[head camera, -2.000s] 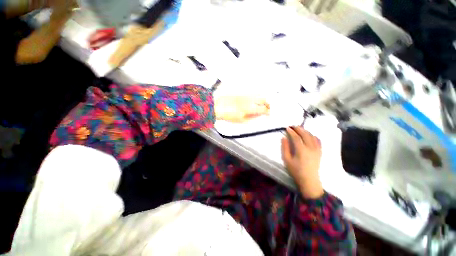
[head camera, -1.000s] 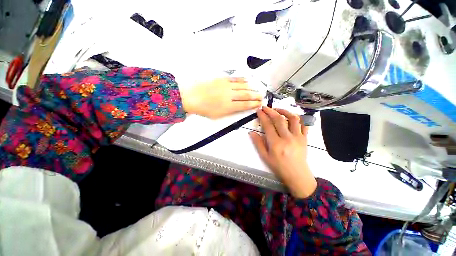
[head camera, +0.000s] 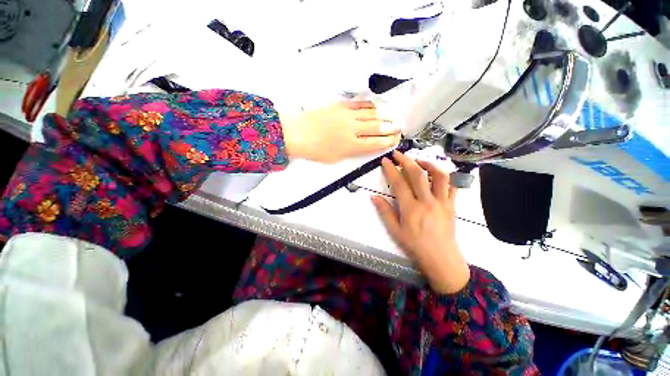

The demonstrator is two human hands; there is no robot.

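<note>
A white fabric piece [head camera: 261, 189] with a narrow black strip [head camera: 323, 189] along its edge lies on the white table, running up to the needle area. My left hand [head camera: 341, 132] lies flat on the white fabric, fingers pointing at the presser foot [head camera: 417, 144]. My right hand [head camera: 419, 209] rests palm down just in front of the foot, its fingertips on the strip's end by my left fingertips. The white sewing machine [head camera: 507, 110] stands over the work. The needle point cannot be made out.
A rounded black piece [head camera: 516, 203] lies right of the needle, thread snips [head camera: 604, 270] farther right. Small dark pieces [head camera: 231, 37] lie at the back left. Red-handled scissors [head camera: 35, 95] and a tan card [head camera: 77, 73] are far left. A measuring scale [head camera: 294, 236] runs along the table's front edge.
The view has shifted closer to the machine since the oldest frame. Over the last second the black strip's free end has moved nearer the foot. Both hands remain flat beside the foot.
</note>
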